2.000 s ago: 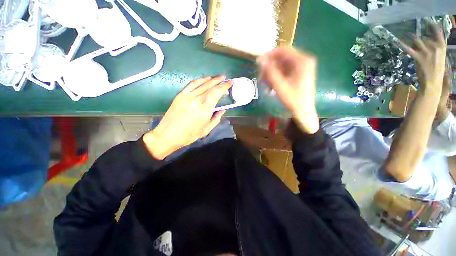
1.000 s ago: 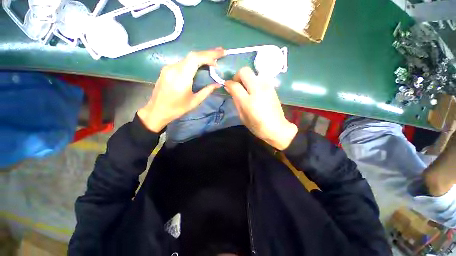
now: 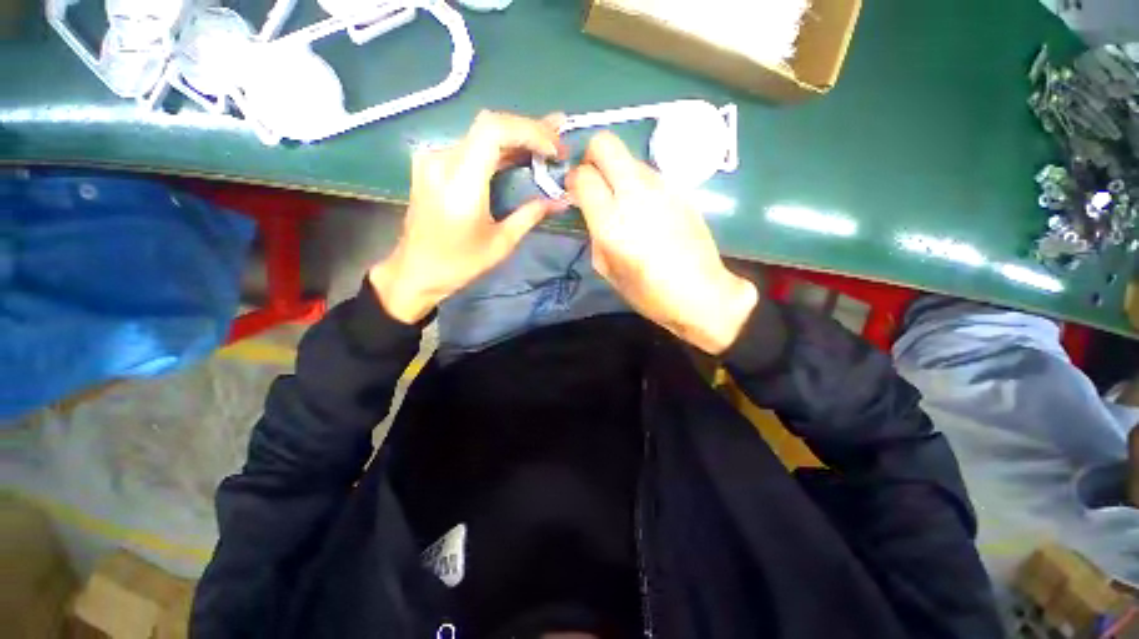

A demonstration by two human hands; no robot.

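A white looped plastic housing (image 3: 690,145) lies over the front edge of the green bench, its round disc pointing right and its loop end pointing left. My left hand (image 3: 457,222) pinches the loop end between thumb and fingers. My right hand (image 3: 655,245) has its fingertips at the same loop end, close to the left fingertips. Whether a thin pin is between the right fingertips is too small to tell. The inner part of the loop is partly hidden by my fingers.
Several white looped housings (image 3: 295,90) lie in a tangle at the upper left. A brown carton (image 3: 708,54) with fine whitish sticks stands at the top. Small silver metal parts (image 3: 1084,215) are heaped at the right. People's legs show at both sides.
From beside the carton, my right hand has come down to the housing's loop end. My left hand has shifted to that end. Over the last second the hands stay almost in place as the view shifts slightly.
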